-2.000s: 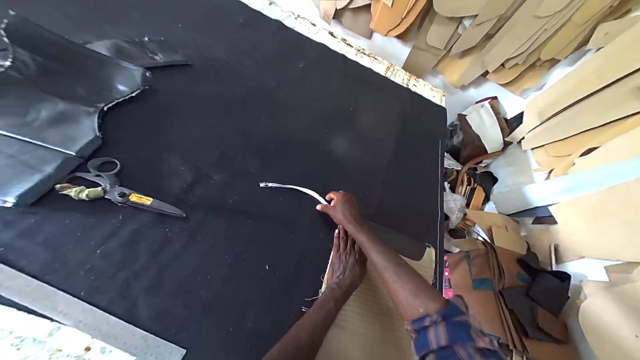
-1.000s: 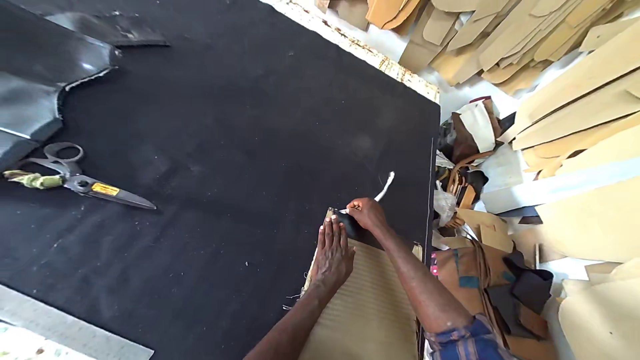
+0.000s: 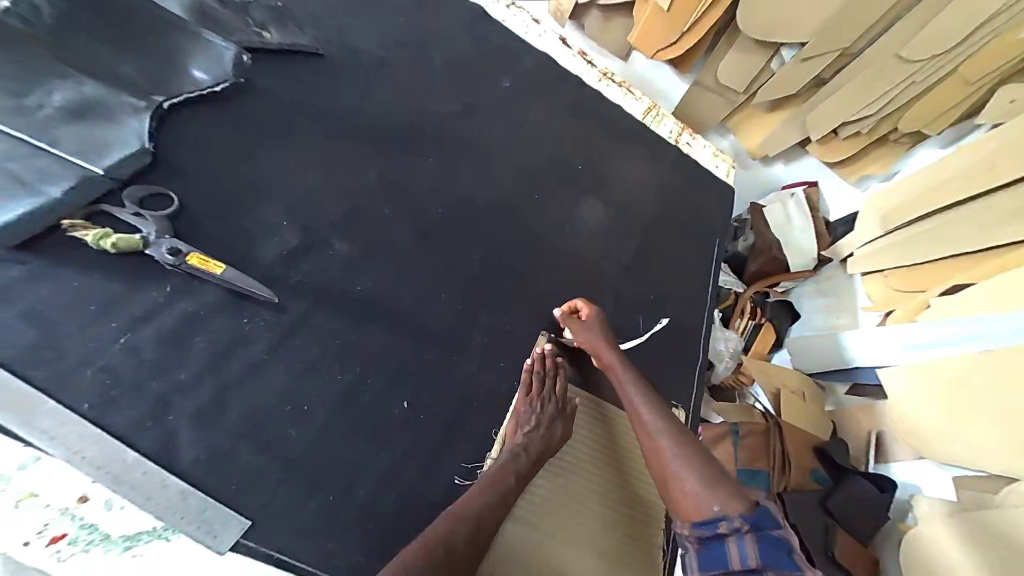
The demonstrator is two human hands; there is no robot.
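My left hand (image 3: 544, 408) lies flat, fingers extended, on the upper left corner of a tan striped fabric piece (image 3: 588, 480) with frayed threads along its edge. Just right of that corner, my right hand (image 3: 586, 328) is closed with thumb and fingers pinched around a thin white strip (image 3: 645, 334), whose free end sticks out to the right. A dark patch shows between the hands and the tan piece. Both rest over a large black fabric sheet (image 3: 400, 240). Fabric shears (image 3: 200, 256) with a green cloth-wrapped handle lie at the left.
A metal ruler (image 3: 120, 460) lies at the lower left, and black shiny leather-like material (image 3: 72, 104) at the upper left. Beyond the table's worn right edge (image 3: 624, 92) are many tan pattern pieces (image 3: 944, 240) and a heap of scraps (image 3: 776, 240).
The white strip's free end pointed left two seconds ago and now points right. My right hand has moved slightly up from the tan piece's corner since one second ago.
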